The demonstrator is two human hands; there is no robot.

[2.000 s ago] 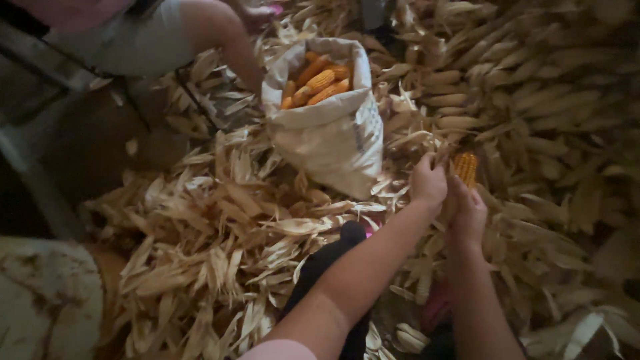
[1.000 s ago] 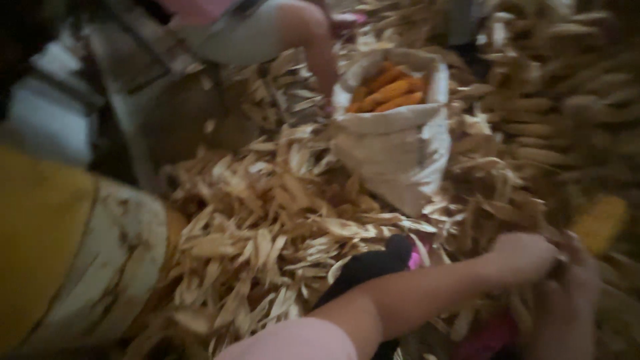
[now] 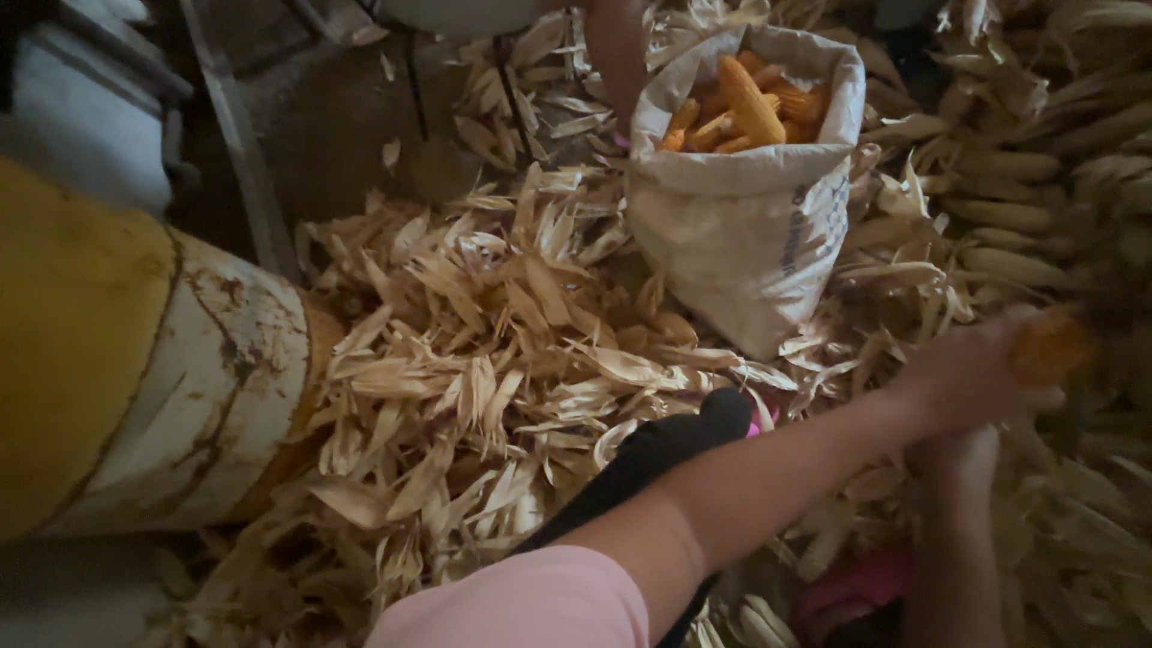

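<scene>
An orange ear of corn (image 3: 1051, 346), blurred, is in my left hand (image 3: 967, 369), whose arm in a pink sleeve reaches across from the bottom. My right hand (image 3: 958, 454) is just below, close against the left wrist; its fingers are partly hidden, and what it holds cannot be made out. Up and to the left of both hands stands a woven sack (image 3: 738, 225) with a rolled rim, holding several husked ears (image 3: 747, 101). Dry corn husks (image 3: 504, 342) lie all around the sack and my black-clad leg (image 3: 666, 450).
A yellow and white barrel-like container (image 3: 207, 378) with brown stains is at the left. Ears in pale husks (image 3: 1008, 216) are piled at the right. Beyond the sack, another person's leg (image 3: 616, 54) shows beside a seat with thin dark legs (image 3: 513, 99).
The ear, earlier beyond both hands, is now in my left hand, nearer the sack, with the right hand below. The view has shifted, bringing the yellow container in from the left.
</scene>
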